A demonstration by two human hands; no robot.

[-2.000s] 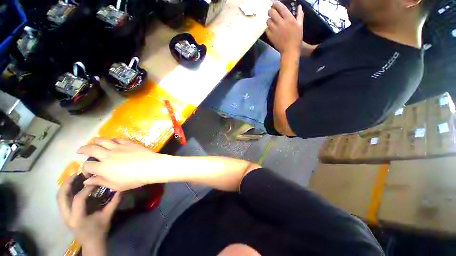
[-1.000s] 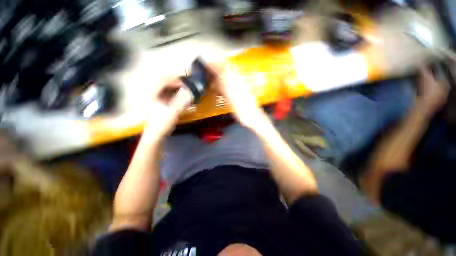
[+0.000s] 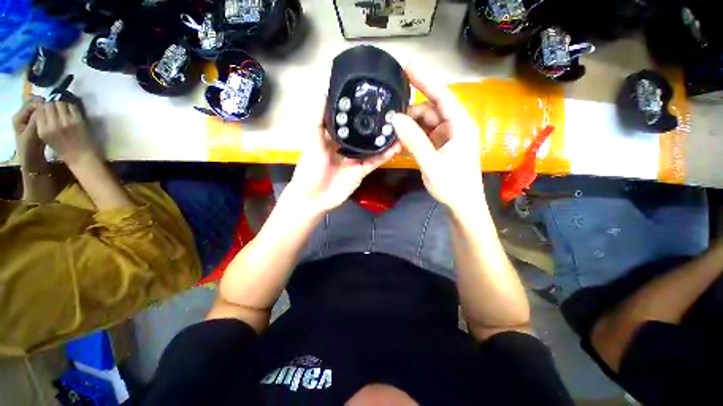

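A black camera unit (image 3: 367, 75) is held up over the bench's front edge, its face plate (image 3: 365, 111) with the central lens and pale round LEDs turned towards me. My left hand (image 3: 329, 170) holds it from below and at its left side. My right hand (image 3: 444, 143) is at its right side, with the thumb on the face plate near the LEDs and the fingers partly behind the shell. The back of the unit is hidden.
Part-finished shells with boards (image 3: 238, 91) stand on the bench (image 3: 293, 79) at left and right. A pale box (image 3: 384, 28) is at centre rear. A red tool (image 3: 525, 170) hangs over the taped edge at right. People sit on both sides.
The view has swung from the right to face the bench squarely. The camera unit is now raised with its lens face towards me, held between both hands.
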